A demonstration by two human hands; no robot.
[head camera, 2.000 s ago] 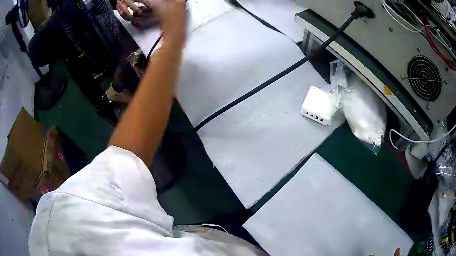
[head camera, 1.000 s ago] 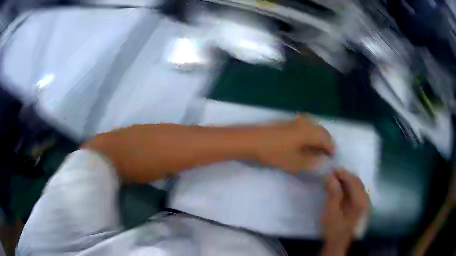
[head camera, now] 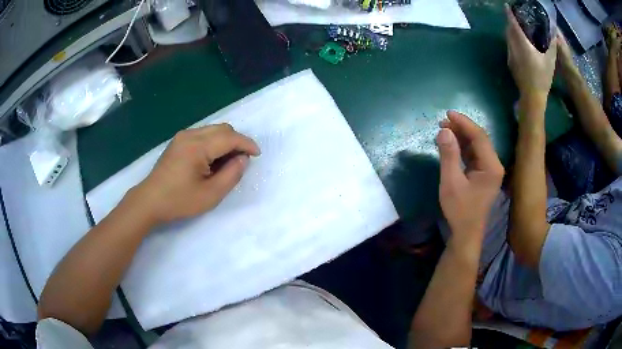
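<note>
A white foam sheet (head camera: 273,232) lies in front of me on the green bench. My left hand (head camera: 204,167) is over its left part, palm down, thumb and forefinger curled close together. Faint pale dots show on or above the sheet beside the fingertips; I cannot tell whether a clear piece is there. My right hand (head camera: 472,170) is raised right of the sheet, over the bench edge, fingers loosely curled and apart, with nothing visible in it.
A person's hand at the upper right holds a glossy black housing (head camera: 533,24). A white multi-port box (head camera: 49,163) and plastic bag (head camera: 85,99) are at left. A black flat pad (head camera: 249,41) and circuit boards (head camera: 358,37) lie at the back. Equipment stands upper left.
The view has swung right, bringing the neighbouring person into sight. My hands were close together over the sheet a second ago; now they are wide apart.
</note>
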